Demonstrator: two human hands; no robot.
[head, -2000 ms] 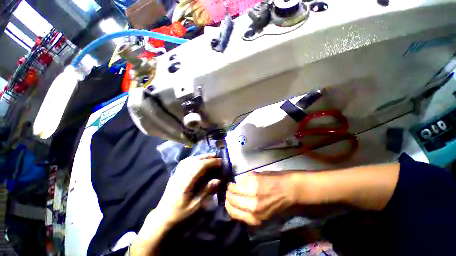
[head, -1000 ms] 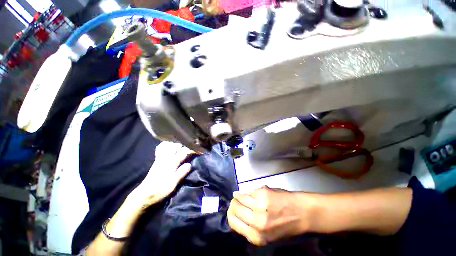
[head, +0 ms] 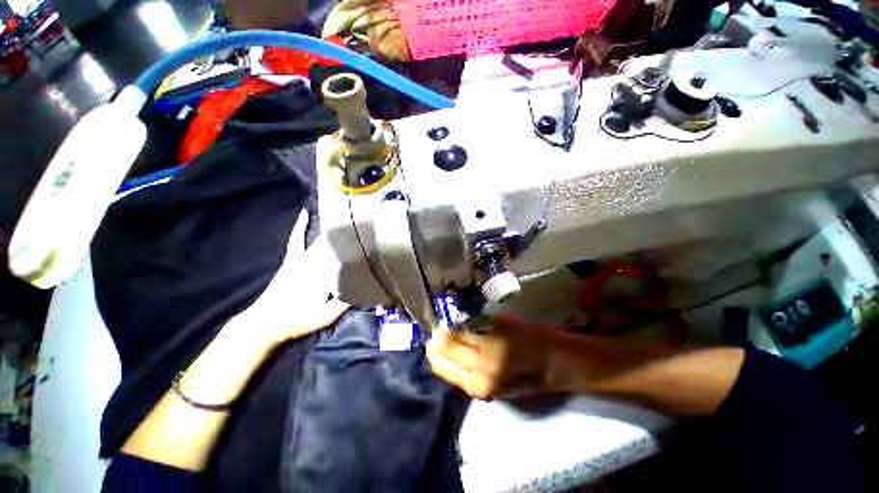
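The dark garment piece (head: 173, 260) lies on the machine table left of the head and hangs down in front. Its shinier lining (head: 371, 409) faces up, with a small white label (head: 396, 335) just below the machine head (head: 434, 221). My left hand (head: 299, 289) lies spread on the cloth left of the head, its fingertips partly hidden behind it. My right hand (head: 492, 356) is at the needle area with bent fingers, thumb and index finger at the cloth edge beside the label. The presser foot and needle are mostly hidden.
Red-handled scissors (head: 626, 289) lie in shadow under the arm. A teal panel (head: 805, 323) is at the right. A white lamp (head: 77, 188) on a blue tube (head: 279, 40) stands at the left. A pink basket (head: 501, 24) is behind the machine.
The view has shifted. The cloth has moved up toward the needle, bringing the label beside the head. My left hand has slid further back and spread flat; my right hand has moved up to the needle area.
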